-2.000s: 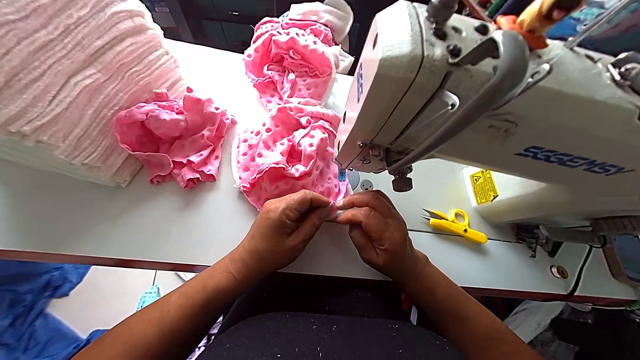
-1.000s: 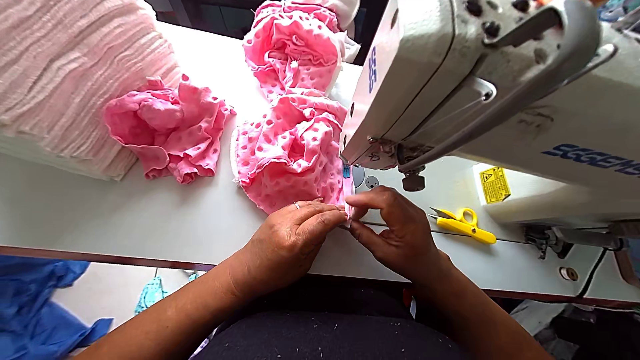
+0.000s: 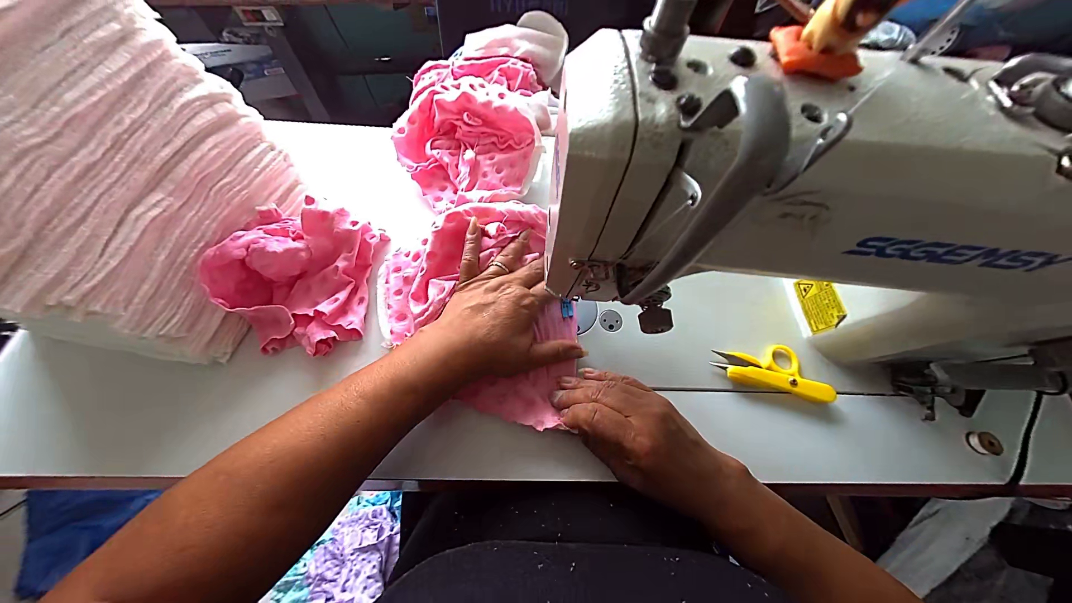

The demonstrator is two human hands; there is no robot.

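Pink dotted fabric (image 3: 519, 400) lies flat at the table's front, its right edge beside the presser foot (image 3: 568, 308) of a white sewing machine (image 3: 821, 176). My left hand (image 3: 498, 314) rests spread on the fabric, thumb toward its right edge, a ring on one finger. My right hand (image 3: 615, 414) lies lower right, fingertips touching the fabric's edge; whether they pinch it cannot be told. Gathered pink dotted pieces (image 3: 469, 151) run away behind the left hand. The needle tip is hidden.
A crumpled pink piece (image 3: 293, 276) lies left, beside a tall stack of pale fabric (image 3: 126, 167). Yellow thread snips (image 3: 783, 375) lie right of the hands, and a bobbin (image 3: 984, 443) sits near the table's front right edge. The machine arm overhangs the table's right side.
The hands were together at the fabric edge before the presser foot. My left hand has moved onto the fabric with fingers spread, and the front part of the fabric now lies flat toward me.
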